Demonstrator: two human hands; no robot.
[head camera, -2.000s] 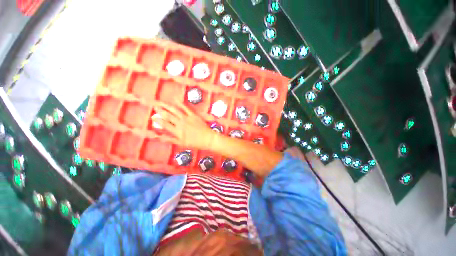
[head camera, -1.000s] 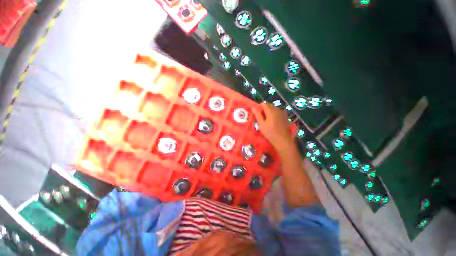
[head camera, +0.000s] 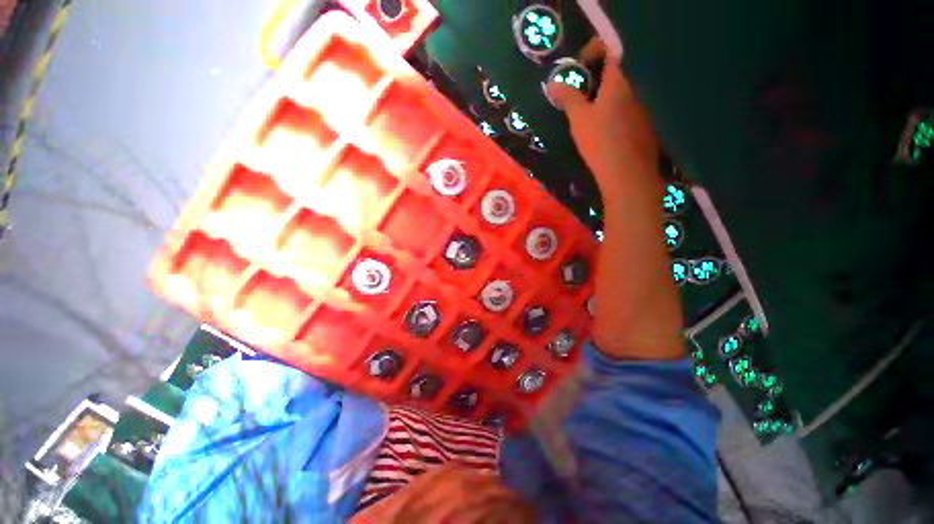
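Note:
A red compartment tray (head camera: 246, 284) is tilted across the front of my body. Several round smartwatches (head camera: 497, 207) lie in its right and middle pockets, with pale or dark faces up; the pockets at its left are empty. My right hand (head camera: 594, 90) reaches past the tray to the green rack shelf, thumb and fingers around the rim of a lit smartwatch (head camera: 566, 78). Another lit smartwatch (head camera: 538, 31) lies just beyond it. My left sleeve runs to the tray's lower left edge; my left hand is hidden.
Green shelf tiers (head camera: 819, 205) with pale edges fill the right, holding more lit watches (head camera: 705, 269). Part of another red tray (head camera: 412, 23) shows at the top. Lower shelves with watches stand at the lower left. Grey floor with yellow-black tape (head camera: 31, 102) is at the left.
My right hand has moved from the tray's right edge up to the shelf and onto a lit watch. The tray appears larger and more steeply turned. Earlier, a watch was placed in a left-middle pocket.

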